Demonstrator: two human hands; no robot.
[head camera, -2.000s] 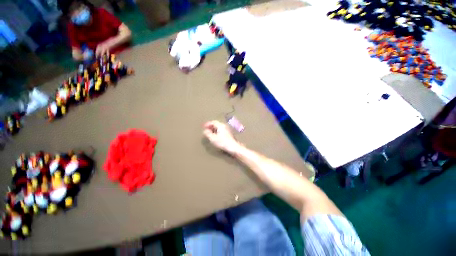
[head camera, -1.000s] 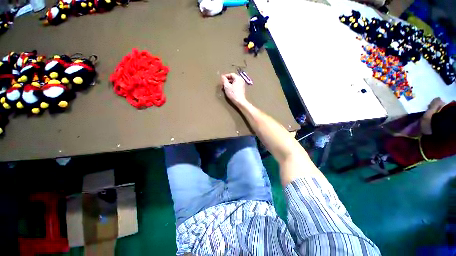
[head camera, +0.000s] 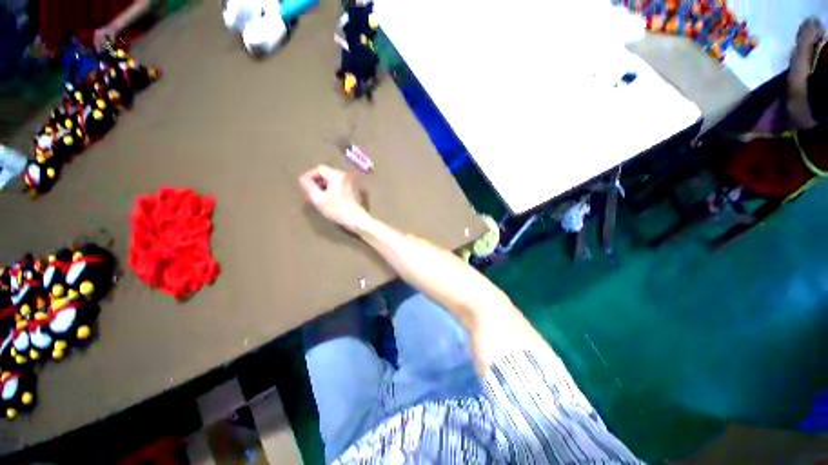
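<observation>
My right hand (head camera: 332, 193) rests on the brown table with its fingers curled and fingertips together; whether it pinches something thin cannot be told. Small pinkish-silver thread snips (head camera: 359, 158) lie just beyond it, with a fine dark thread at their far end. A loose bright red scarf pile (head camera: 173, 242) lies to the left of the hand. Penguins with red scarves (head camera: 62, 320) are clustered at the left edge. Black penguins without clear scarves (head camera: 359, 54) lie at the table's far right edge. My left hand is not in view.
A row of penguins (head camera: 91, 109) lies at the far left, near another person's hand (head camera: 106, 36). A white plush with a blue part (head camera: 264, 30) is at the far edge. A white table (head camera: 536, 109) stands right, across a gap. An arm (head camera: 803, 77) shows far right.
The camera view has turned, so the table and the things on it appear shifted and tilted. My right hand remains beside the snips, its fingers still curled.
</observation>
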